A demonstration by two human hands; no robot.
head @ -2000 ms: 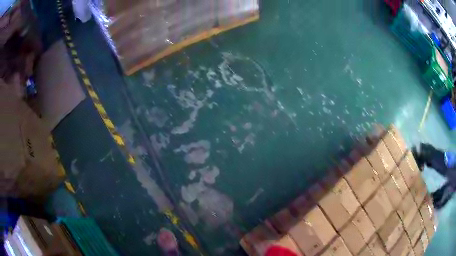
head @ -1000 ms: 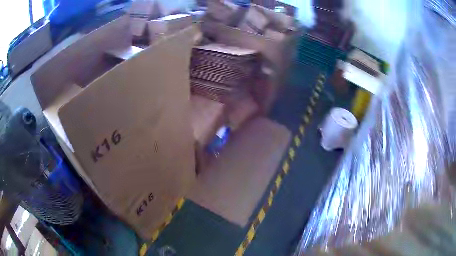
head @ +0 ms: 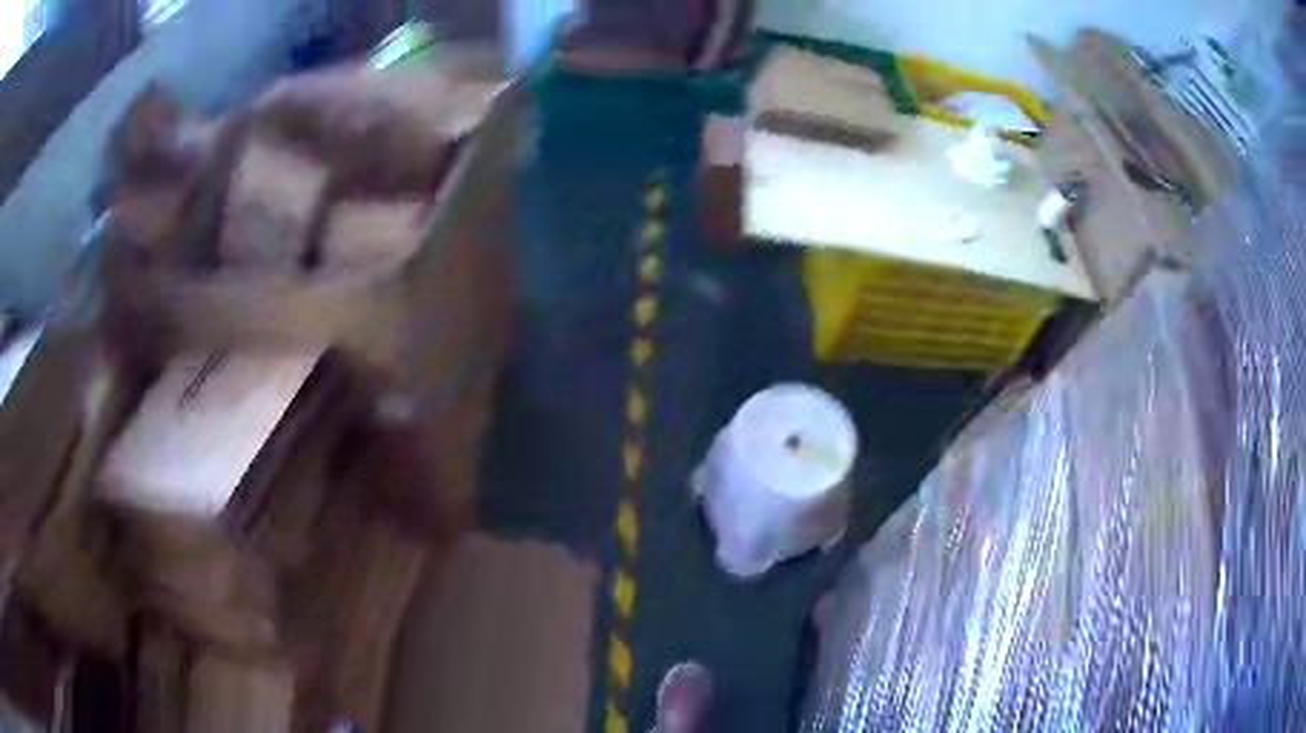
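Neither of my hands is in view. A large white roll (head: 785, 473) with a small hole in its top stands on the green floor in front of me. A tall stack under shiny clear wrap (head: 1017, 559) fills the lower right. A plain brown cardboard sheet (head: 494, 644) is at the bottom, left of the yellow-black floor line (head: 630, 473). A small pinkish blurred shape, perhaps a shoe tip, is at the bottom edge.
A pale-topped table (head: 859, 201) stands ahead, with a yellow crate (head: 931, 315) below its top and small white things on it. Blurred brown cardboard and cartons (head: 215, 430) crowd the left. Dark green crates (head: 602, 158) stand at the back.
The view has swung round to the right and come nearer the white roll and table. The K16 cardboard panel has left the picture. The wrapped stack remains on the right.
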